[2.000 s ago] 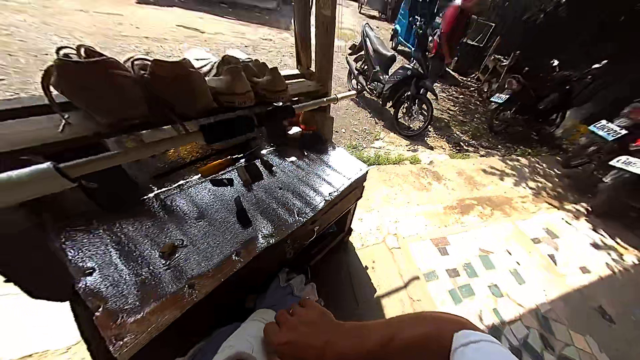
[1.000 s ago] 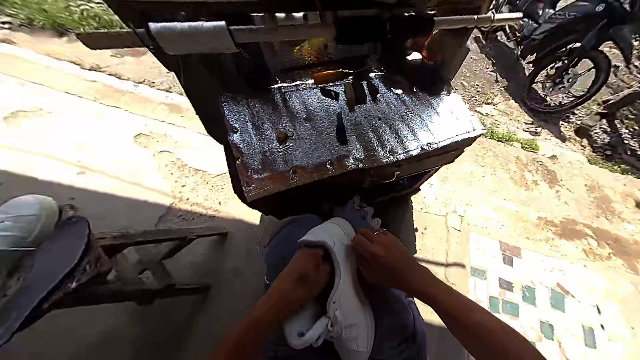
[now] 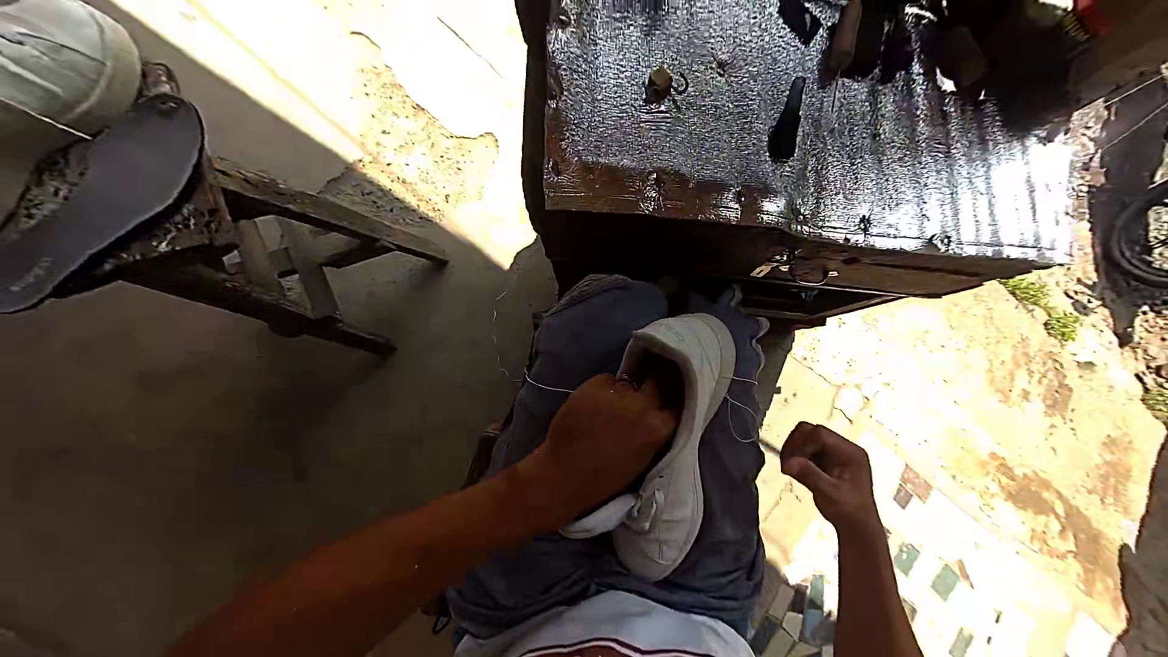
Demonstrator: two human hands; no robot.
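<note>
A white sneaker (image 3: 707,392) lies on my lap, its heel toward the workbench and its toe toward me. My left hand (image 3: 616,429) grips it at the opening, the fingers partly hidden inside. To the right of the shoe, my right hand (image 3: 826,465) is raised off it with curled fingers; whether it pinches something is unclear. Thin white thread (image 3: 741,415) trails from the shoe's right side, and another length (image 3: 547,387) runs left across the blue-grey trousers (image 3: 584,338).
A wooden workbench (image 3: 657,196) with a shiny top stands ahead, bearing a dark slim tool (image 3: 787,119) and small pieces. At left, a wooden stand (image 3: 315,205) holds a dark insole (image 3: 109,201) beside a pale shoe (image 3: 64,68). A wheel (image 3: 1145,233) shows at far right.
My right hand, on the sneaker one second ago, is now away to its right. My left hand remains at the shoe's opening. The view has swung left and down.
</note>
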